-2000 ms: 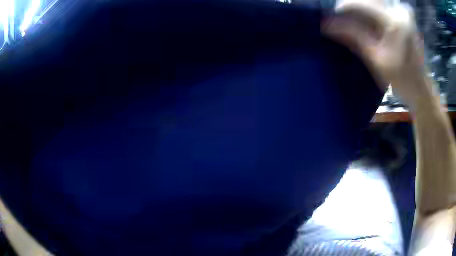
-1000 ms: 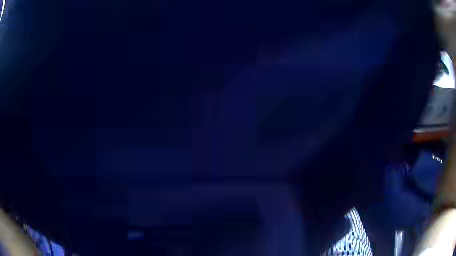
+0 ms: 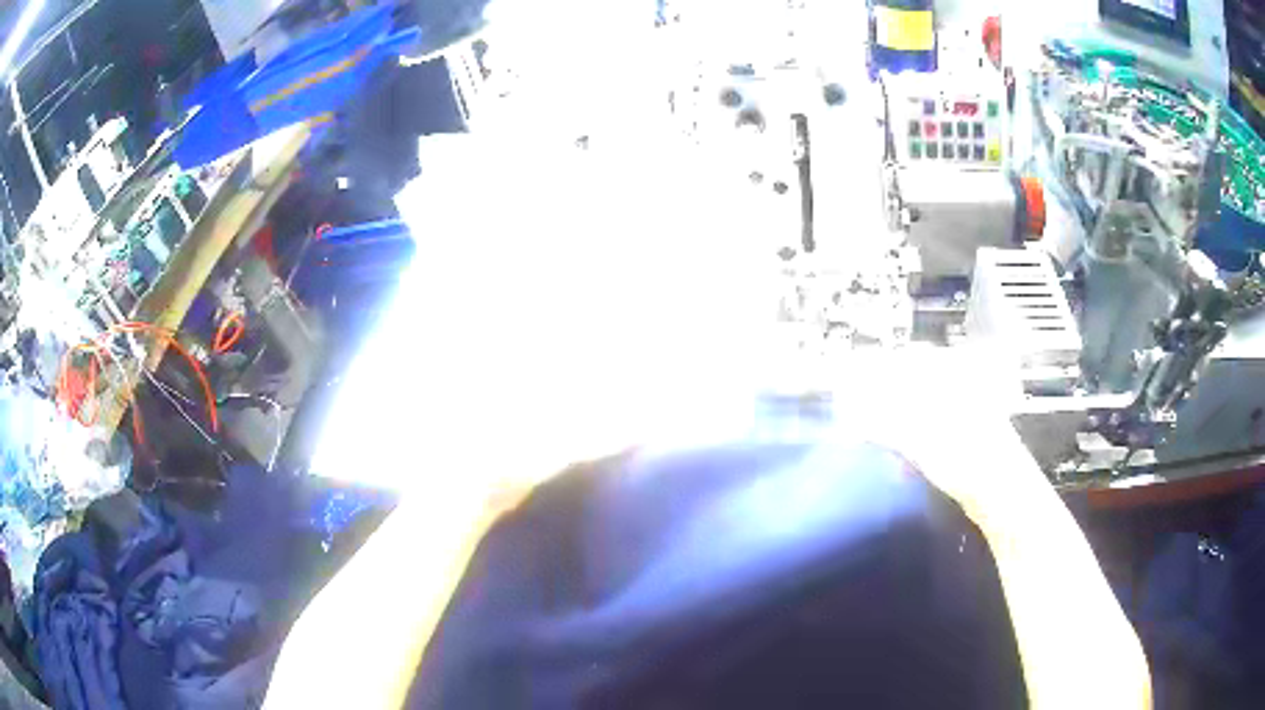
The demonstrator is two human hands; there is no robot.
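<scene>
The picture is overexposed. A navy garment (image 3: 749, 596) spreads across the lower middle, its upper edge near the bright work area. The button sewing machine's pale head (image 3: 802, 180) stands upright beyond it, with a dark slot in its faceplate. Small metal parts (image 3: 846, 305) show below the head. My left forearm (image 3: 402, 596) borders the garment on the left and my right forearm (image 3: 1068, 583) on the right. Both reach towards its upper edge, where glare washes out my hands, so their grip cannot be made out.
A control box (image 3: 953, 128) with red digits and a vented cover (image 3: 1027, 308) stand right of the head. Metal feeder linkages (image 3: 1179, 347) and a green bowl (image 3: 1179, 118) are farther right. A navy cloth pile (image 3: 139, 596) lies lower left; blue material (image 3: 298, 76) is upper left.
The navy garment filled most of the view; it is now lower, in front of me, and the machine and surroundings show. My forearms are now on either side of it.
</scene>
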